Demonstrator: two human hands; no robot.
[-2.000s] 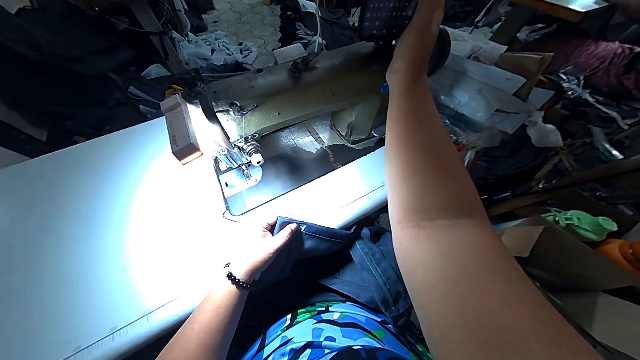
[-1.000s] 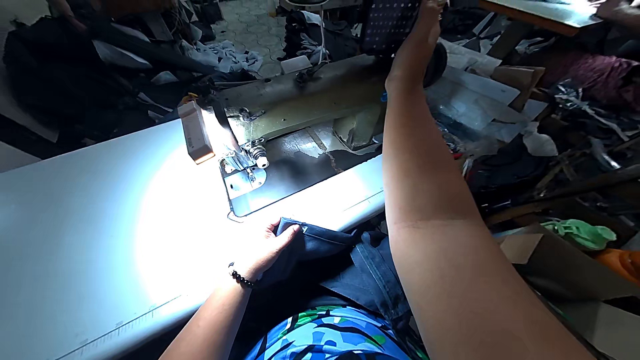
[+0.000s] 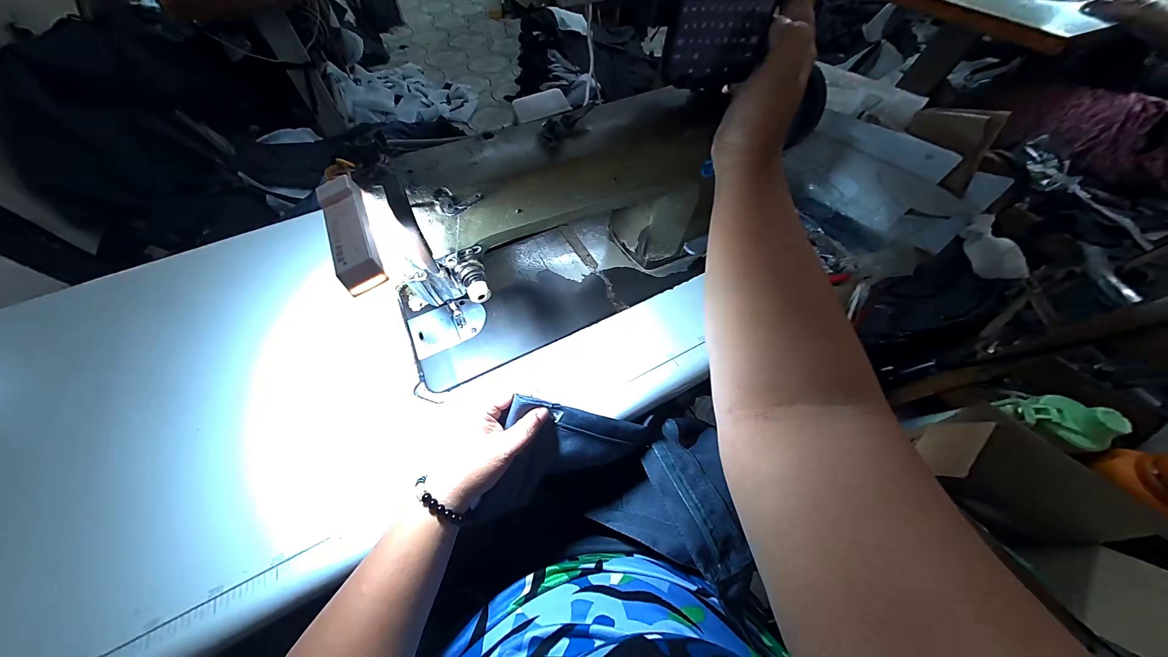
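My left hand (image 3: 493, 452), with a dark beaded bracelet at its wrist, pinches the edge of a dark blue denim garment (image 3: 593, 438) between thumb and fingers at the table's front edge. The rest of the garment hangs over my lap. My right arm stretches up past the sewing machine (image 3: 566, 173). At its far end my right hand (image 3: 792, 41) is beside a dark dotted object (image 3: 716, 41) near the machine's handwheel; its fingers are partly cut off by the frame's top, and its grip is unclear. The presser foot (image 3: 456, 315) stands over the needle plate with no fabric under it.
A lit box-shaped lamp (image 3: 351, 237) is at the machine's head. The white table (image 3: 137, 411) has ruler marks along its front edge. Cloth scraps (image 3: 406, 96) lie behind. At right are papers (image 3: 876, 173) and a cardboard box (image 3: 1040, 484) with a green item (image 3: 1068, 420). Another person's hand shows at top right.
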